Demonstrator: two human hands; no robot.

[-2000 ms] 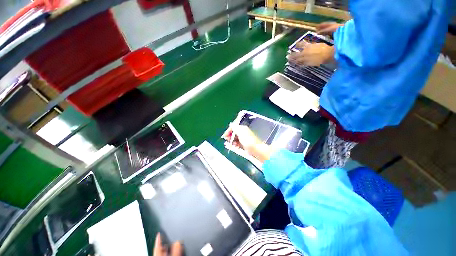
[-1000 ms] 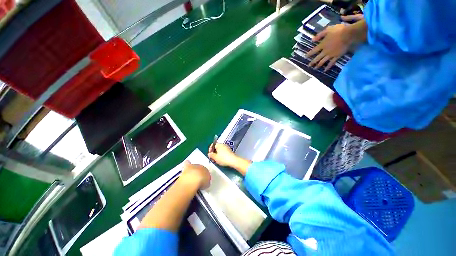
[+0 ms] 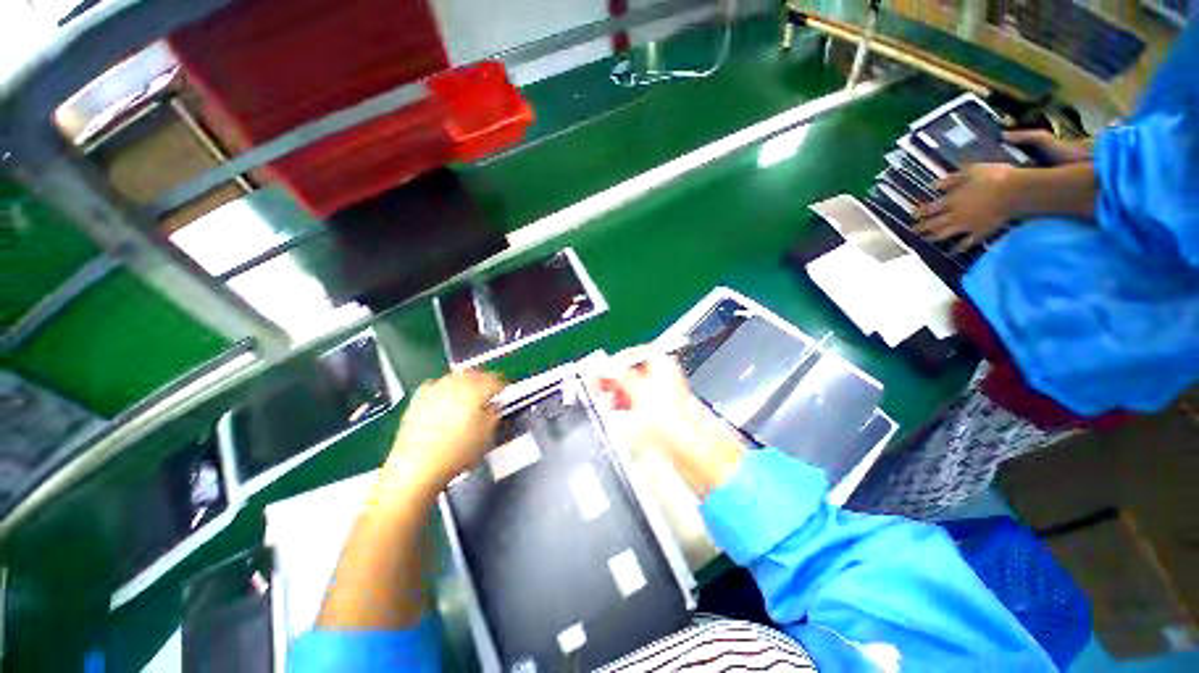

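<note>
A black panel with several small white patches [image 3: 533,559] lies in front of me, with pale sheets along its sides. My left hand [image 3: 454,418] is at its upper left corner, fingers curled and pointing down to the edge; whether it grips is unclear. My right hand [image 3: 647,397] is by its upper right corner, fingers bunched. A thin dark shape shows by these fingers, but I cannot tell if it is a held tool. Glossy grey printed panels [image 3: 769,384] lie overlapping just right of my right hand.
More dark printed panels lie left [image 3: 309,401] and beyond [image 3: 519,309], with a white sheet [image 3: 316,539] near my left forearm. White cards [image 3: 874,283] lie right, near a panel stack [image 3: 907,184] under a coworker's hand [image 3: 973,204]. Red bins [image 3: 480,112] stand beyond the bench.
My left hand has moved back from over the panel to its upper left corner, uncovering the patches. My right hand has come closer to it from the grey panels. The view has shifted.
</note>
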